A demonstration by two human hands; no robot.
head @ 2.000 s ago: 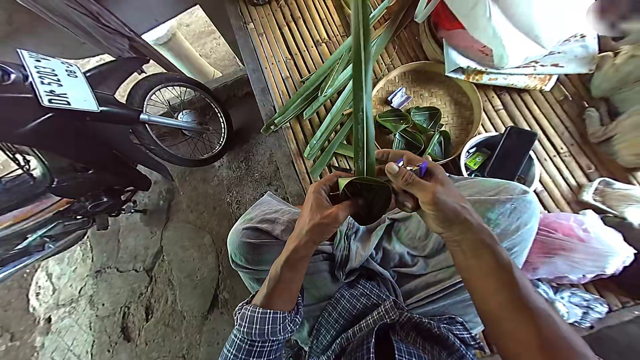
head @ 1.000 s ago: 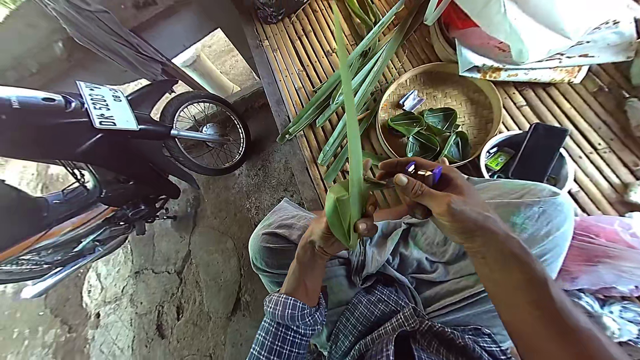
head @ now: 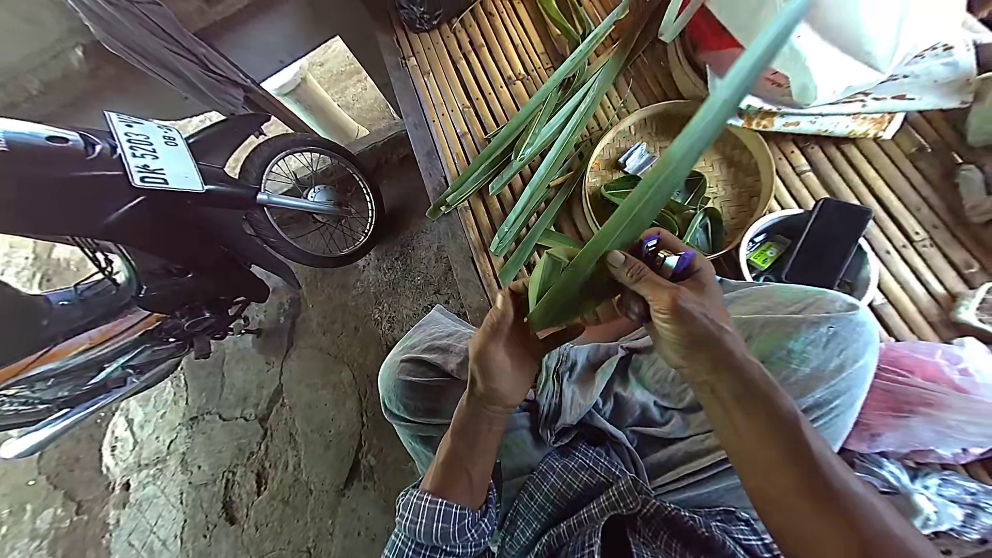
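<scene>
My left hand [head: 508, 349] grips the folded lower end of a long green palm leaf strip [head: 659, 182] above my lap. The strip slants up to the right from the fold. My right hand [head: 678, 302] holds a small purple and metallic tool [head: 666, 260], perhaps a stapler, and its thumb rests against the leaf. Behind the strip stands a round woven bamboo basket [head: 763, 182] with several folded leaf pieces [head: 704, 230] and a small shiny packet [head: 637, 158]. More cut leaf strips [head: 535, 155] lie left of the basket.
A white bucket [head: 868, 283] with a black phone [head: 828, 242] and a green item stands right of the basket on the bamboo slat platform [head: 806, 167]. Plastic bags [head: 926, 399] lie at the right. A motorbike [head: 178, 201] stands on the cracked concrete floor at the left.
The long strip stood nearly upright before and now leans to the right. Its folded end has turned in my left hand. The purple tool has stayed in my right hand.
</scene>
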